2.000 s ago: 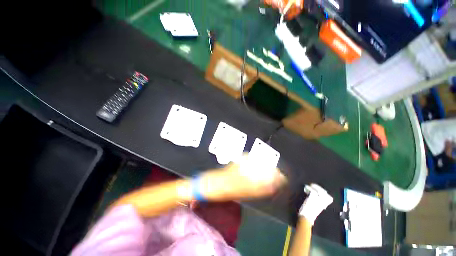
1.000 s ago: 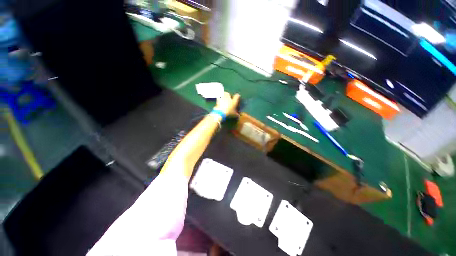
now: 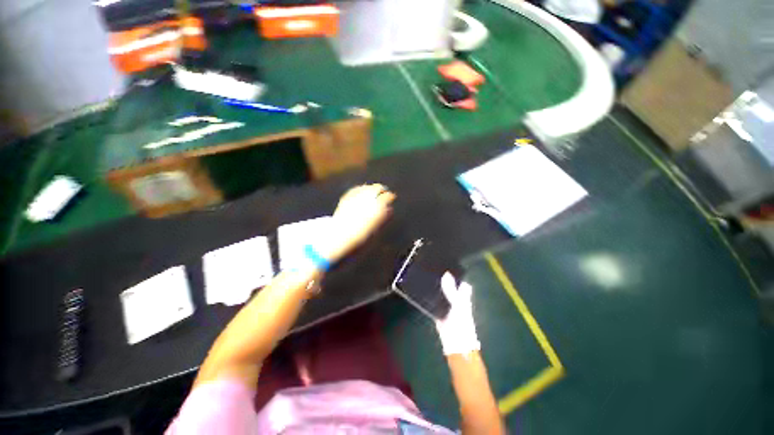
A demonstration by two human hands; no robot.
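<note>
Three white square units lie in a row on the black bench, at the left [image 3: 158, 304], in the middle [image 3: 238, 271] and at the right [image 3: 299, 238]. My bare left hand [image 3: 361, 217], with a blue wrist band, is above the bench just right of the third unit. Its fingers look curled and blurred; whether it holds anything cannot be told. My white-gloved right hand [image 3: 458, 319] holds a flat black unit with a pale edge [image 3: 424, 279] at the bench's front edge.
A black remote control [image 3: 71, 334] lies at the bench's left end. A clipboard with white paper [image 3: 528, 189] lies at the right. Behind, the green table [image 3: 348, 81] bears another white unit [image 3: 53, 199], white strips [image 3: 193, 134], a power strip [image 3: 218, 84] and a red-orange item [image 3: 459, 83].
The view has swung towards the clipboard. My left hand has come back from the white unit on the green table to above the bench. My right hand is back in view, holding the black unit.
</note>
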